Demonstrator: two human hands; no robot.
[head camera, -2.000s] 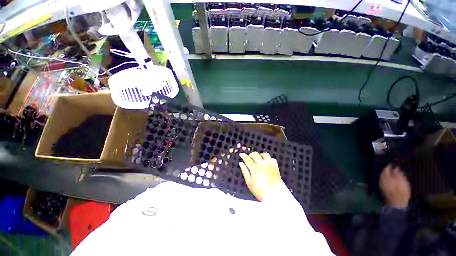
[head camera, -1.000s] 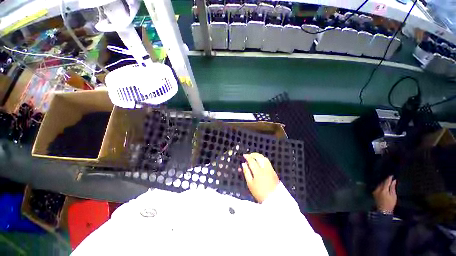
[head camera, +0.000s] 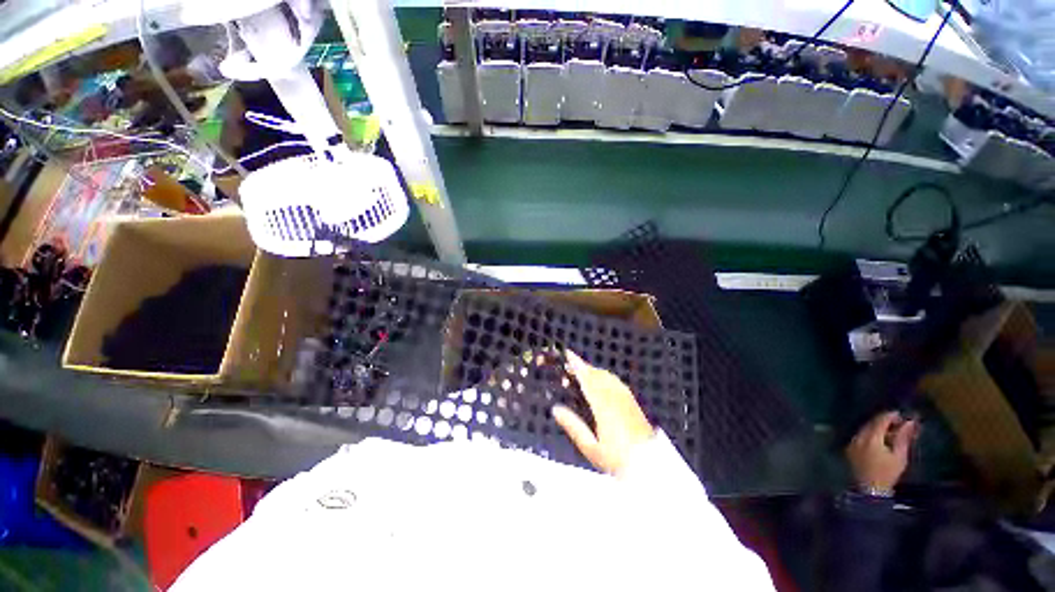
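A thin black perforated sheet lies across an open brown carton and reaches to the wearer's white-clothed front. Pale cloth shows through the holes along its lower left edge; many other holes look dark. My right hand is over the sheet's middle right, palm down, thumb and forefinger apart, with nothing seen in it. The fingertips are at or just above the sheet; contact is hard to tell. My left hand is not visible. A dark tangled cluster with reddish glints shows at the sheet's left part.
A second carton with loose black parts stands left, below a white fan. Black perforated sheets lie right of the first carton. Another person's hand is at right, near another carton. A red stool is lower left.
My right hand's thumb and forefinger have spread apart, and the hand has shifted slightly right. The sheet's right edge has moved a little left. The other person's hand has moved left and down.
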